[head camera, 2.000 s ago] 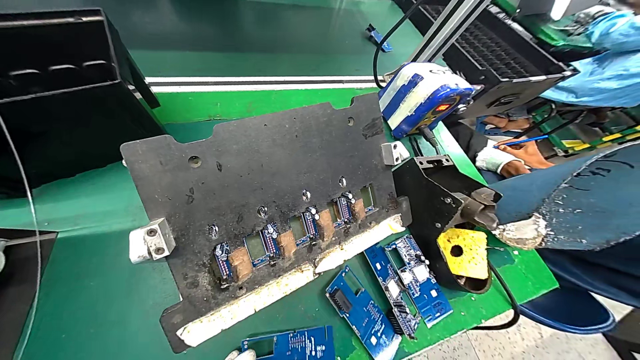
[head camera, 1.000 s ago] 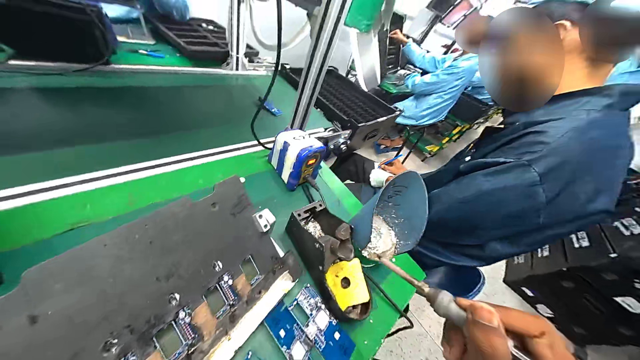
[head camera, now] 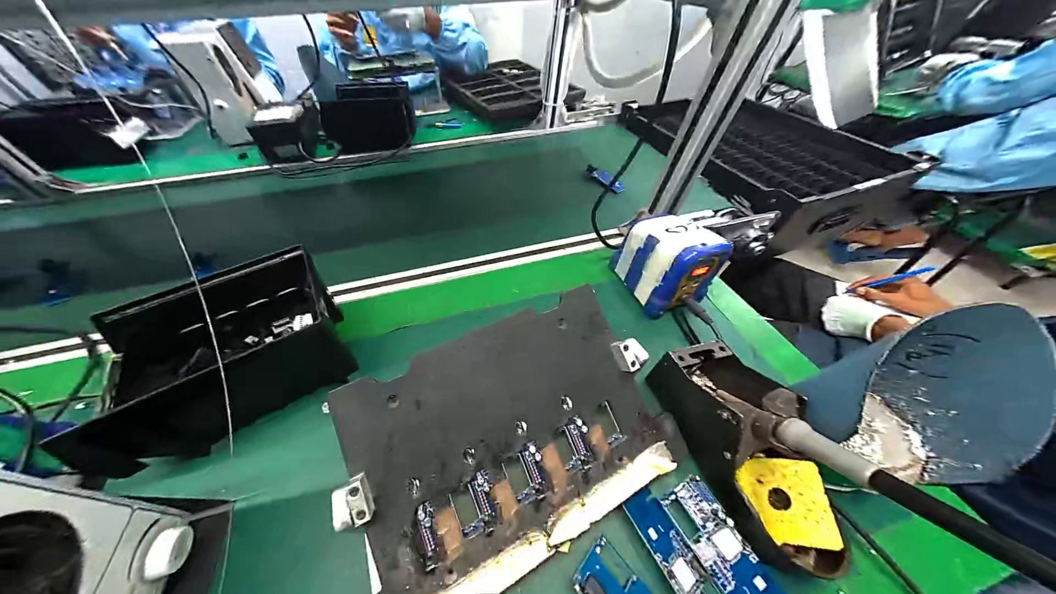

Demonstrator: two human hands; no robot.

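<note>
Neither of my hands shows in the head view now. The soldering iron (head camera: 825,450) rests in its black stand (head camera: 718,388), its dark handle running off the lower right. A yellow sponge (head camera: 790,503) with a round hole lies in the stand's front. Left of it is a black fixture plate (head camera: 495,371) with several small circuit boards (head camera: 532,472) in its slots and pale tape along its front edge. Blue circuit boards (head camera: 718,536) lie between plate and stand. A blue and white soldering station (head camera: 672,260) stands behind, its display lit red.
At left stands a black bin (head camera: 223,346) with small parts. A dark blue cone (head camera: 961,388) with pale residue is beside the iron. A metal post (head camera: 726,99) rises behind the station. Across the conveyor (head camera: 396,223), co-workers in blue sleeves work; another's gloved hand (head camera: 850,318) is at right.
A hand held the soldering iron at the blue cone one second ago; now the iron lies in the stand and that hand is out of view. The view has swung left.
</note>
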